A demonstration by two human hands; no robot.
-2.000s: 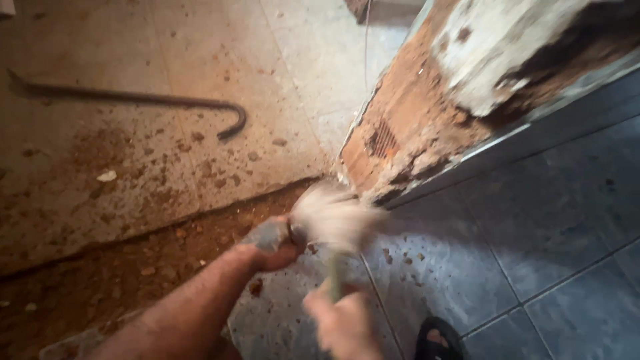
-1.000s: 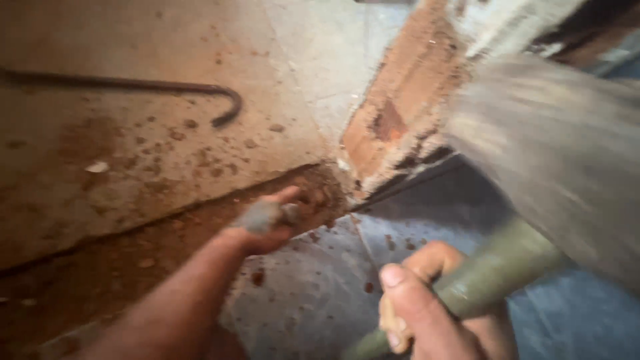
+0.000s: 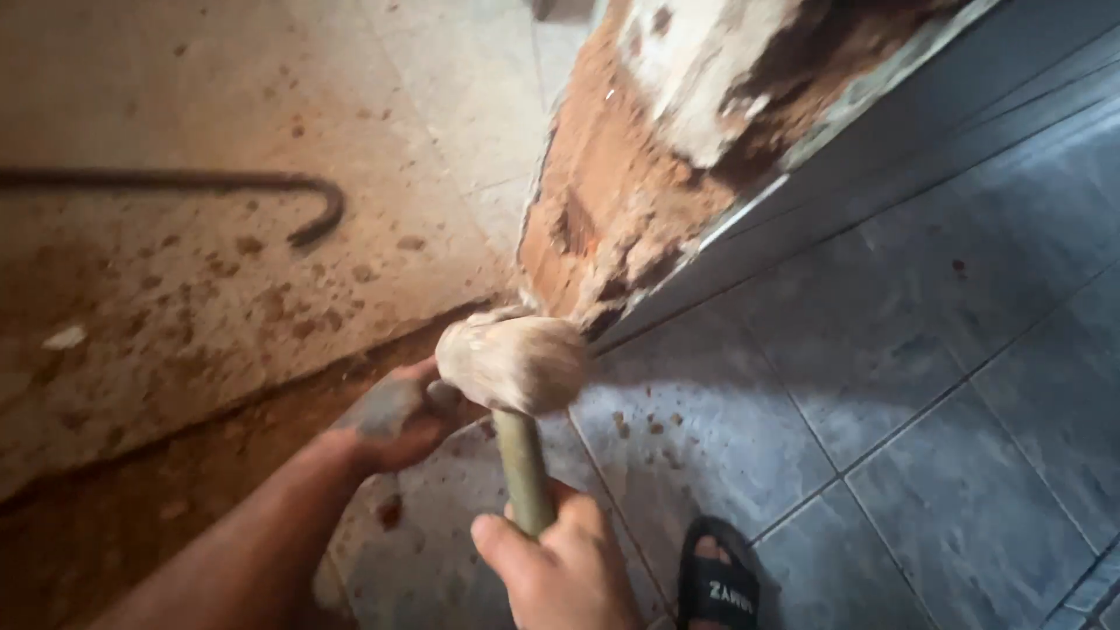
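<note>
My right hand (image 3: 560,551) is closed around the greenish handle of a mallet (image 3: 521,363) with a pale, worn, rounded head. That head is low in front of the broken end of a wall (image 3: 595,210), where reddish masonry is exposed. Just left of the mallet head, my left hand (image 3: 411,411), dusted grey on its back, is at the end of a dirt-filled channel (image 3: 219,446) in the floor. Its fingers are partly hidden behind the mallet head, and whether they grip anything does not show.
A hooked metal pry bar (image 3: 219,179) lies on the dusty pale floor at the left, among crumbs of rubble. Blue-grey tiles (image 3: 875,394) cover the floor at the right, with a sandaled foot (image 3: 719,573) at the bottom. Small debris (image 3: 647,424) lies near the wall's base.
The mallet, raised at the right one second ago, is now down beside my left hand. My left hand remains by the channel's end.
</note>
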